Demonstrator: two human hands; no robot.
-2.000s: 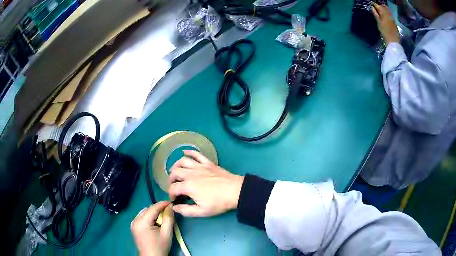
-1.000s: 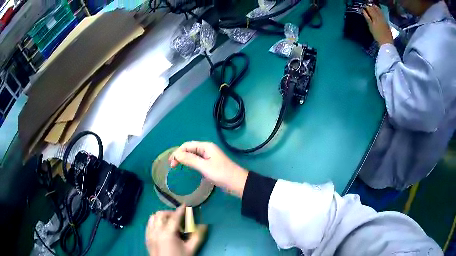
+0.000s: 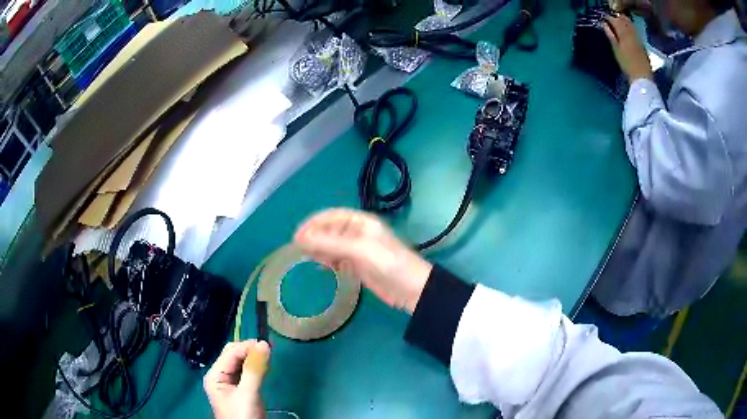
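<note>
My left hand (image 3: 237,378) is at the bottom, its fingertips closed on a short black adhesive strip (image 3: 262,321) that points up. A flat tan-grey tape roll (image 3: 348,307) lies on the green bench just beyond it. A thin pale green-yellow ribbon (image 3: 246,296) curves from the roll's left side down toward my left hand. My right hand (image 3: 360,250) is blurred over the roll's upper right edge; whether its fingers hold anything cannot be told.
A black electrical unit (image 3: 192,315) with looped cord lies at left. Another unit (image 3: 498,127) with coiled cable (image 3: 385,172) lies beyond. Cardboard sheets (image 3: 123,123) and white paper (image 3: 213,147) are at back left. A coworker (image 3: 680,155) works at right.
My left hand has moved left and now shows the black strip upright. My right hand has moved slightly right and down. The pale ribbon now arcs beside the roll's left side.
</note>
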